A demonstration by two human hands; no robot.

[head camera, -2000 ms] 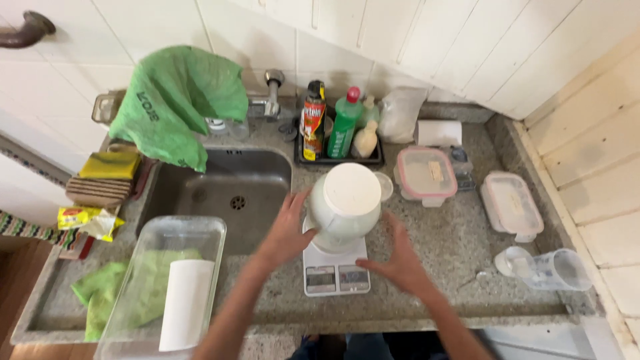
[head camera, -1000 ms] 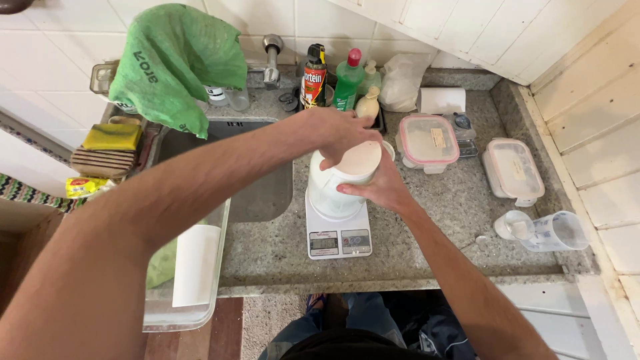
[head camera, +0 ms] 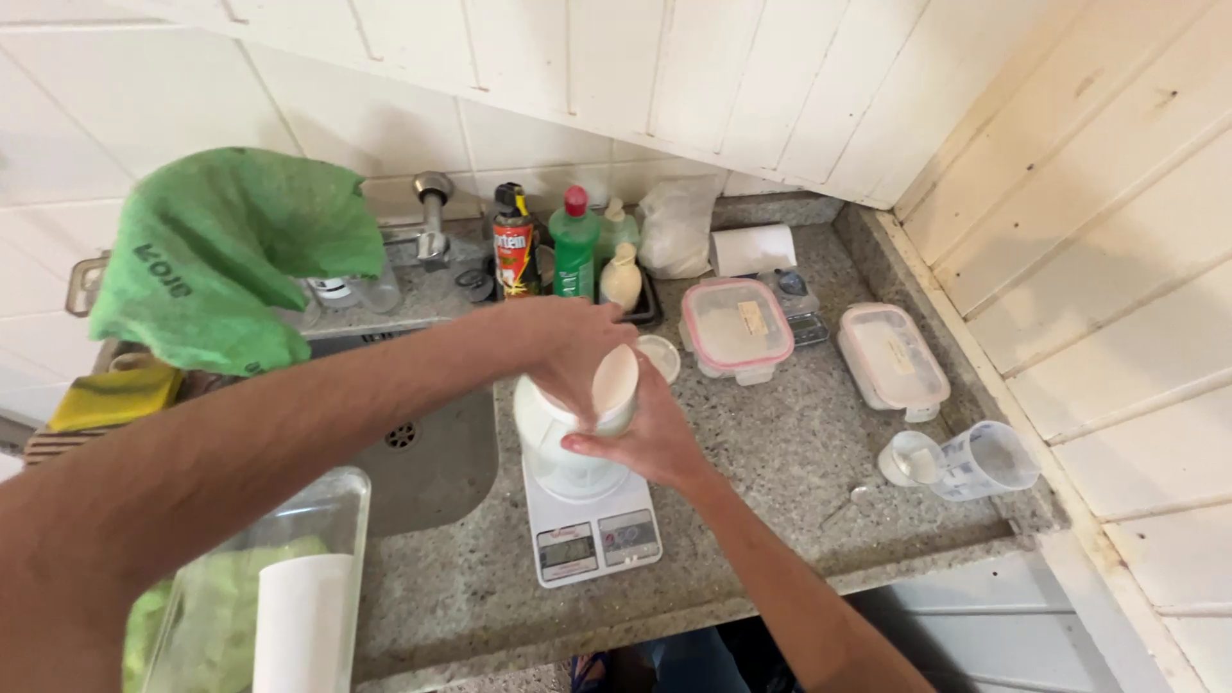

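Note:
A white plastic jar (head camera: 568, 457) stands on a white digital kitchen scale (head camera: 592, 539) at the middle of the stone counter. My left hand (head camera: 563, 351) reaches across from the left and lies over the jar's white screw lid (head camera: 614, 385); its fingertips are partly hidden. From the right, my right hand (head camera: 654, 428) grips the lid and neck, with the thumb in front. Whether the lid is seated or loose cannot be told. Close behind the right hand lies a small clear round lid (head camera: 659, 358).
Left is a steel sink (head camera: 433, 472) with a green cloth (head camera: 231, 250) over its back corner and a glass dish (head camera: 361, 539) in front. Bottles, including a green one (head camera: 575, 245), stand behind. Two lidded containers (head camera: 736, 327) (head camera: 893, 358) and a measuring cup (head camera: 987, 462) are at right.
Two seconds ago both hands were apart at the jar's sides. Since then they have closed in on its top, and the left arm has come across the sink.

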